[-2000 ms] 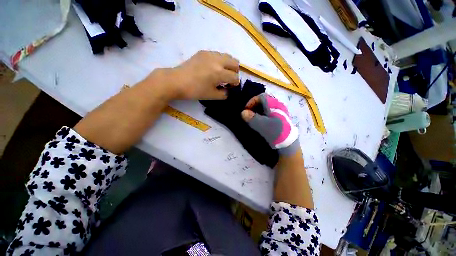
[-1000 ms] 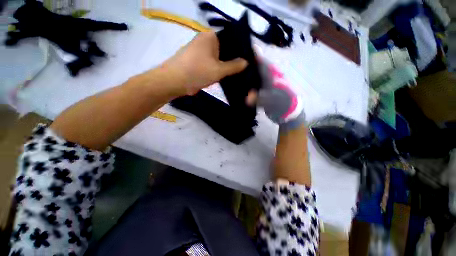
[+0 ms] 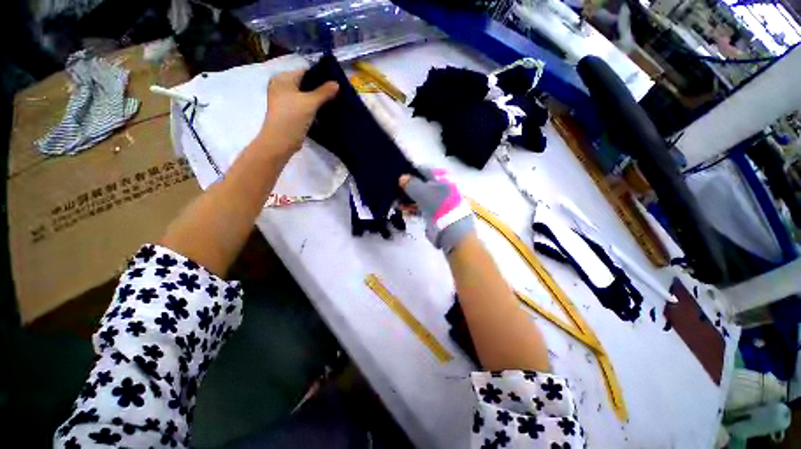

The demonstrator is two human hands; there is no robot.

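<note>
A black fabric piece (image 3: 362, 145) is stretched between my two hands above the far left part of the white table. My bare left hand (image 3: 299, 103) grips its far end, thumb on top. My right hand (image 3: 436, 203), in a pink, white and grey half-finger glove, holds its near end. Other black cut pieces with a white strip (image 3: 373, 217) lie partly hidden below the held piece. A short yellow strip (image 3: 408, 318) lies near the table's front edge. Another black piece (image 3: 458, 326) is mostly hidden behind my right forearm.
A long curved yellow template (image 3: 555, 296) crosses a thinner strip. Black bundles (image 3: 474, 114) lie at the far side. A black piece around a white strip (image 3: 588, 260) and a reddish-brown rectangle (image 3: 696, 331) lie to the right. A cardboard box (image 3: 97, 197) with striped cloth stands left.
Both hands have moved to the far left with the black piece, which is now stretched out between them. The view has swung left, bringing in the box; the iron is out of view.
</note>
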